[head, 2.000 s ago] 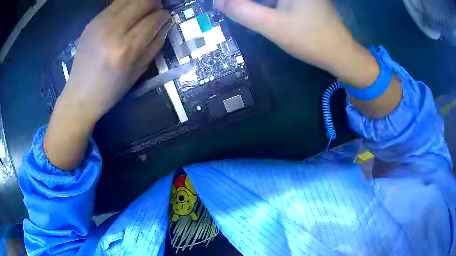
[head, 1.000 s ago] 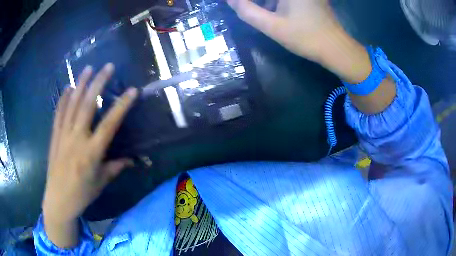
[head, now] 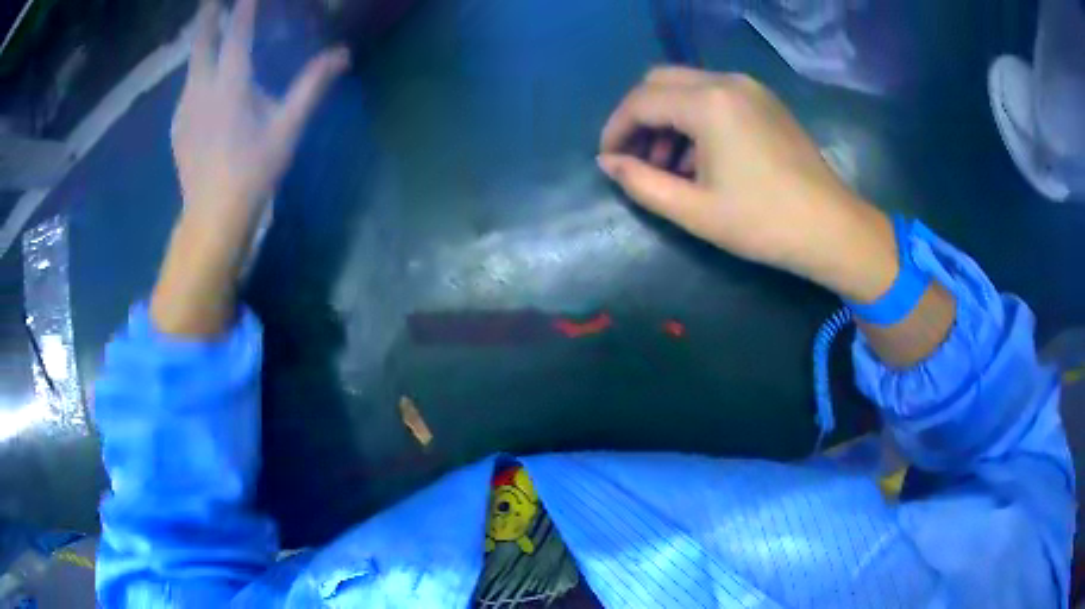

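Observation:
My left hand (head: pixel 232 137) is over the upper left of the bench, blurred, fingers spread and nothing seen in it. My right hand (head: pixel 738 167) is above the bench right of centre, with curled fingers, the thumb tip close to the index finger, and no object visible in it. A slim dark bar (head: pixel 476 327) with red wires (head: pixel 583 325) lies on the dark green mat (head: pixel 535 410) in front of me. A small copper-coloured piece (head: pixel 414 421) lies nearer to me. A blurred dark shape shows at the top, right of my left hand.
A pale rail (head: pixel 101 137) curves across the upper left. A shiny clear strip (head: pixel 54 321) is at the left edge. Shiny clear plastic (head: pixel 821 42) lies at the upper right, near a white round fan (head: pixel 1026 125). A coiled blue cord (head: pixel 825 369) hangs from my right wrist strap.
The open tablet is gone from in front of me, and the bar with red wires is exposed on the mat. My left hand moved up and away; my right hand moved lower and curled.

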